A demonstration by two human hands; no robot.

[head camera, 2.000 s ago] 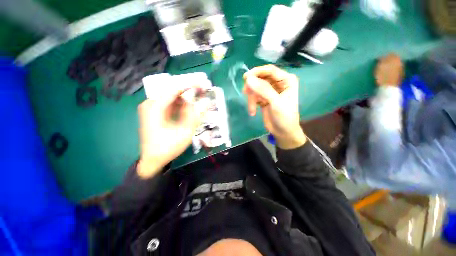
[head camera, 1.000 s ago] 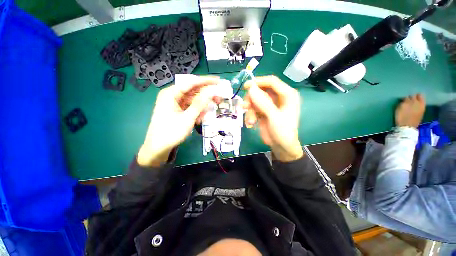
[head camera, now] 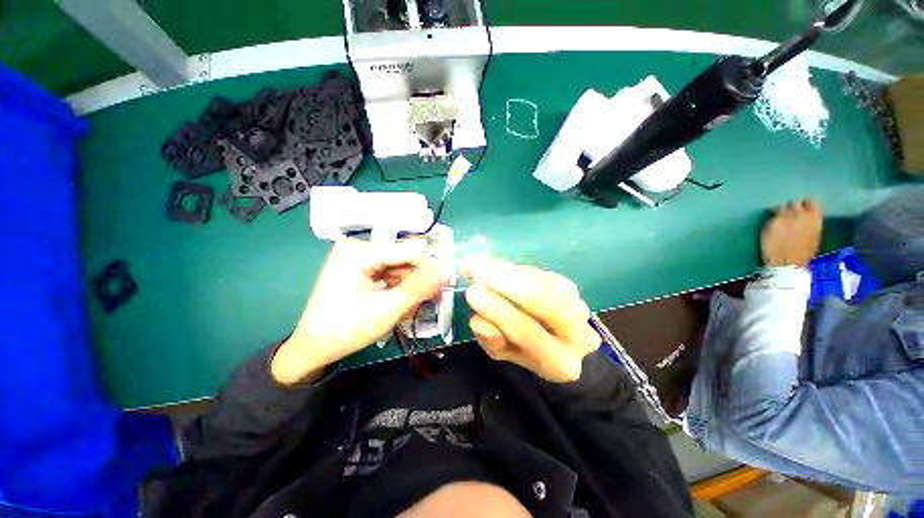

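A white camera housing (head camera: 436,319) stands in front of me at the bench edge, partly hidden by my left hand. Its white arm (head camera: 370,213) points left. My left hand (head camera: 355,293) is on the housing, fingertips closed at its upper part. My right hand (head camera: 532,316) is just right of it, fingertips pinched on a thin, pale, see-through piece (head camera: 472,249), too blurred to name surely. A black lead with a white-yellow tag (head camera: 458,172) rises behind the hands. Dark red wires hang below the housing.
A screw feeder (head camera: 420,86) stands behind the hands. Black plates (head camera: 279,152) lie heaped left. A pale loop (head camera: 522,118) lies right of the feeder. A black electric screwdriver (head camera: 674,126) hangs over white units. A blue bin (head camera: 41,304) is left, another person's hand (head camera: 792,233) right.
Both hands are lower in the view, and my right hand has moved in close to my left fingertips. The housing's white arm shows more behind my left hand. The whole view has shifted.
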